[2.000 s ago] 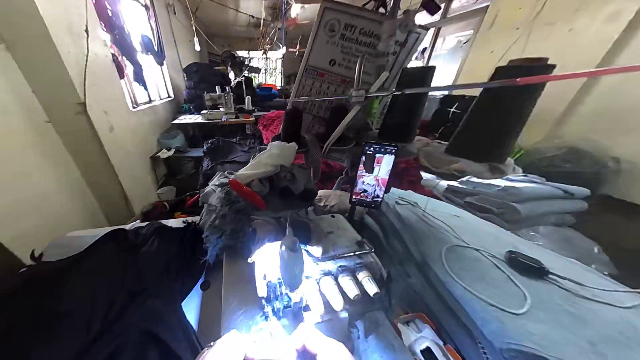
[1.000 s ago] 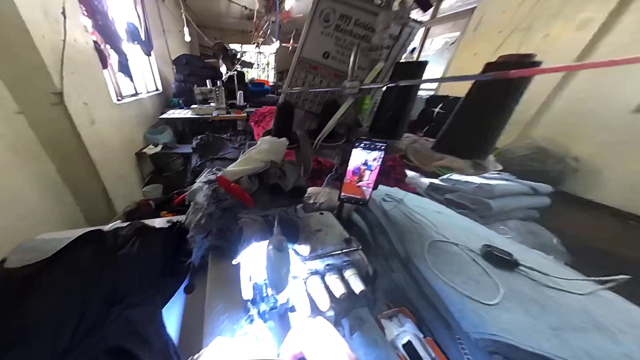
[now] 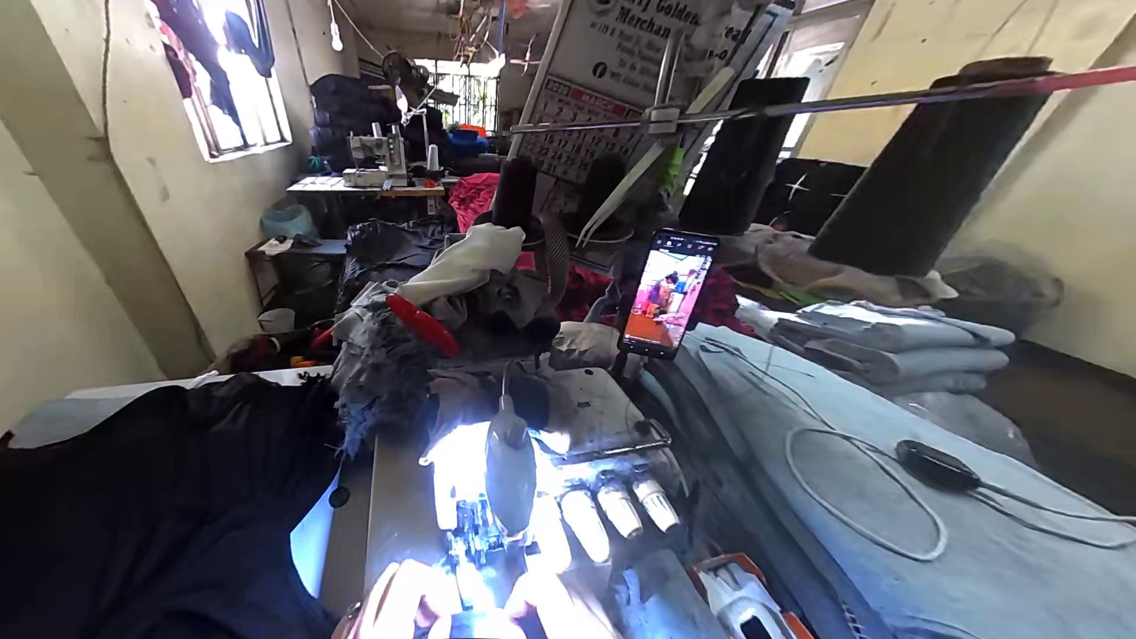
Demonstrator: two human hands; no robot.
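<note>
My left hand and my right hand are at the bottom of the view, just in front of the needle area of an overlock sewing machine. Between the fingers lies a dark piece of cloth, mostly cut off by the frame edge. Both hands are washed out by a bright lamp over the presser foot. To the right of the foot, the machine's white tension knobs stand in a row. Whether each hand grips the cloth is hard to see in the glare.
Black fabric covers the left side. A lit phone stands behind the machine. Light blue denim lies at right with a cable on it. An orange-edged tray holds small items. Grey scraps hang beside the machine.
Both hands show more plainly at the bottom than in the earlier frames, with the fingers farther apart than two seconds ago. The picture on the phone has changed.
</note>
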